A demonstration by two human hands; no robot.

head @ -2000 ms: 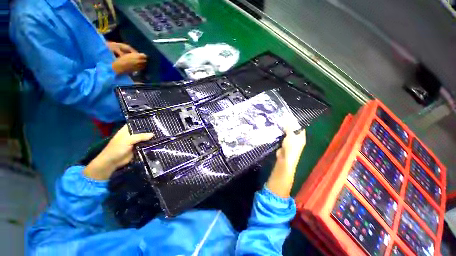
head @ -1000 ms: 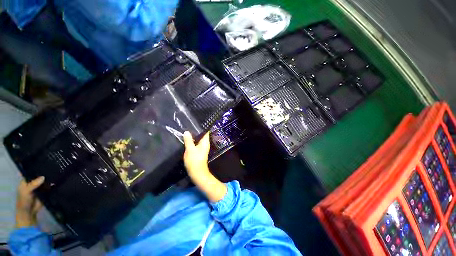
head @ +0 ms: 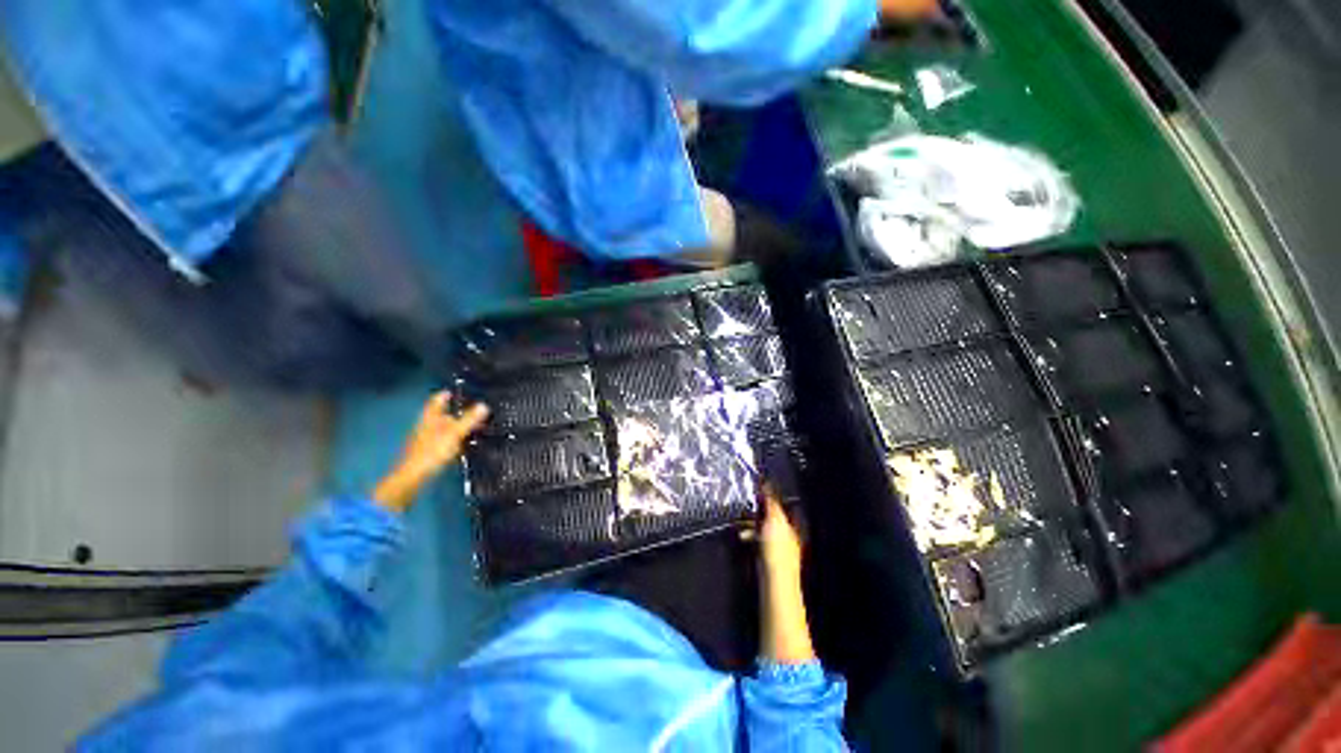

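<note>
A black blister tray (head: 537, 525) lies across near my lap, with a clear shiny bag (head: 699, 441) on its right part; gold bits show at the bag's left side. My left hand (head: 431, 446) grips the tray's left edge. My right hand (head: 780, 522) is at its lower right edge, by the bag's corner; it seems to hold the edge, though its fingertips blur into the tray. A second black tray (head: 1162, 478) lies on the green bench to the right, with a pile of gold-and-white parts (head: 941, 497) in one pocket.
A crumpled clear plastic bag (head: 963, 191) lies beyond the bench tray on the green mat (head: 1125, 706). An orange-red foam tray (head: 1265, 703) shows at the lower right corner. People in blue smocks (head: 588, 133) are close beyond the held tray. A small white stick (head: 865, 80) lies farther off.
The held tray, steeply tilted a second ago, now lies flatter and sits more to the right in view. The view has turned, and the foam trays have moved mostly out at lower right.
</note>
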